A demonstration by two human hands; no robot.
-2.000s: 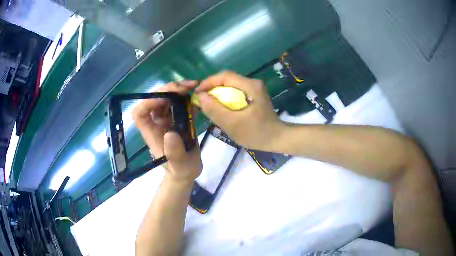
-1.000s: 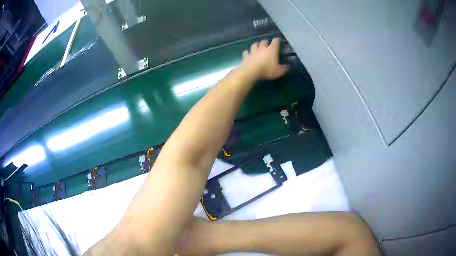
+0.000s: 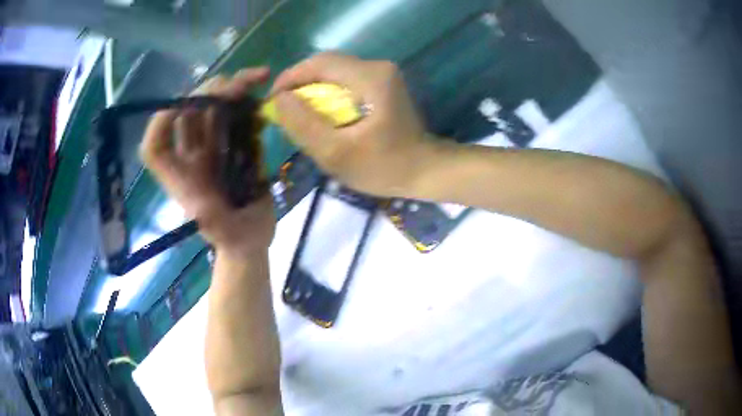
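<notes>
My left hand [image 3: 199, 166] holds up a black phone middle frame [image 3: 112, 191] by its solid end, with its large window to the left. My right hand [image 3: 366, 122] grips a yellow-handled tool [image 3: 329, 103] beside the frame's solid end. The tool's tip is blurred and cannot be made out. Another middle frame [image 3: 327, 252] lies on the white cloth [image 3: 488, 301] below my hands. A further frame [image 3: 421, 223] lies to its right, partly hidden behind my right wrist.
The green conveyor [image 3: 456, 61] runs diagonally behind my hands with lamp reflections on it. A dark mat [image 3: 561, 57] borders the cloth at the upper right. A grey panel [image 3: 675, 97] stands at the right. Black equipment [image 3: 65, 374] is at the lower left.
One second ago one arm reached far over the conveyor and the other lay low. Now both hands are together, holding a frame and the yellow tool. The view has tilted.
</notes>
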